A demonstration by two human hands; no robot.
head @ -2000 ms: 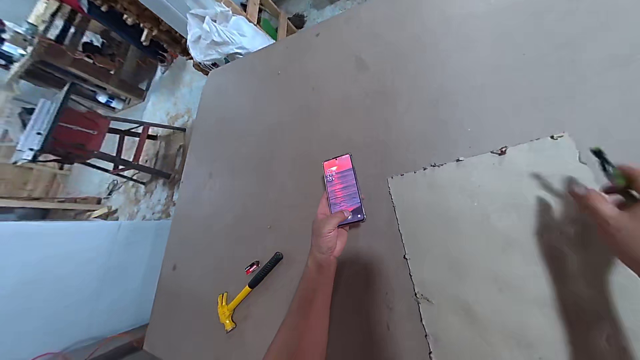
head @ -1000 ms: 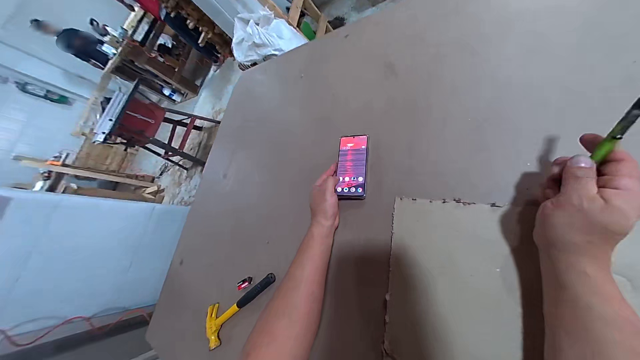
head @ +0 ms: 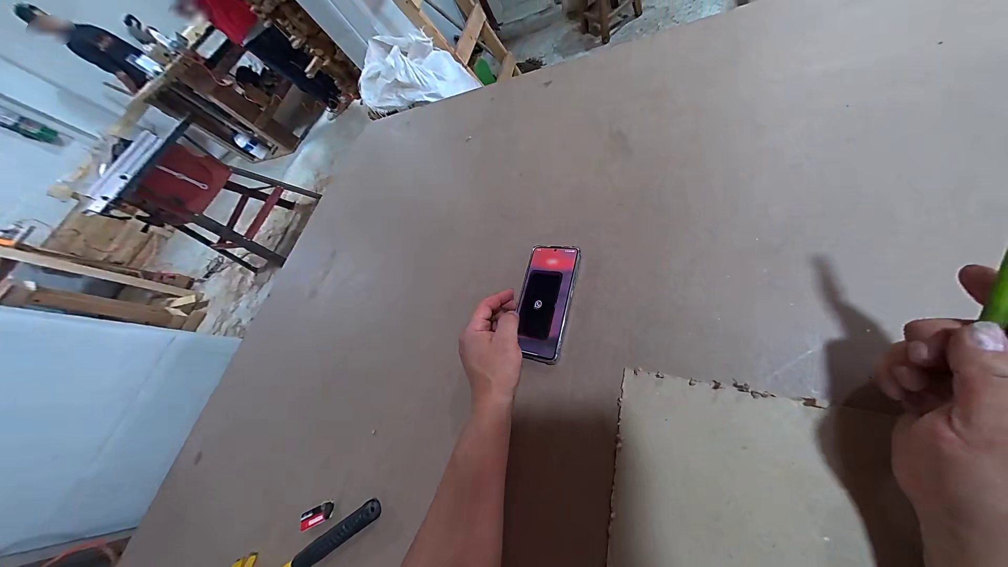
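A smartphone (head: 549,305) with a lit screen lies face up on the brown tabletop. My left hand (head: 492,342) is at the phone's left edge, fingers curled and touching or almost touching it; whether it grips the phone I cannot tell. At the right edge of the view my right hand (head: 957,378) holds a green tool (head: 998,295), perhaps a marker or cutter, mostly cut off by the frame. Below that hand lies a pale board (head: 724,472) with rough, chipped edges. The claw hammer (head: 337,534) with black grip and yellow parts rests at the lower left, beside a small red and black object (head: 316,516).
The large brown tabletop (head: 669,157) fills most of the view. Past its far left edge are a white sack (head: 413,71), a red and black metal stand (head: 189,185) and a wooden workbench (head: 228,98). Two people (head: 94,51) are near the bench.
The phone, held up in my left hand two seconds ago, is now down on the tabletop. Its screen shows a different picture. My right hand's green tool is now mostly out of frame.
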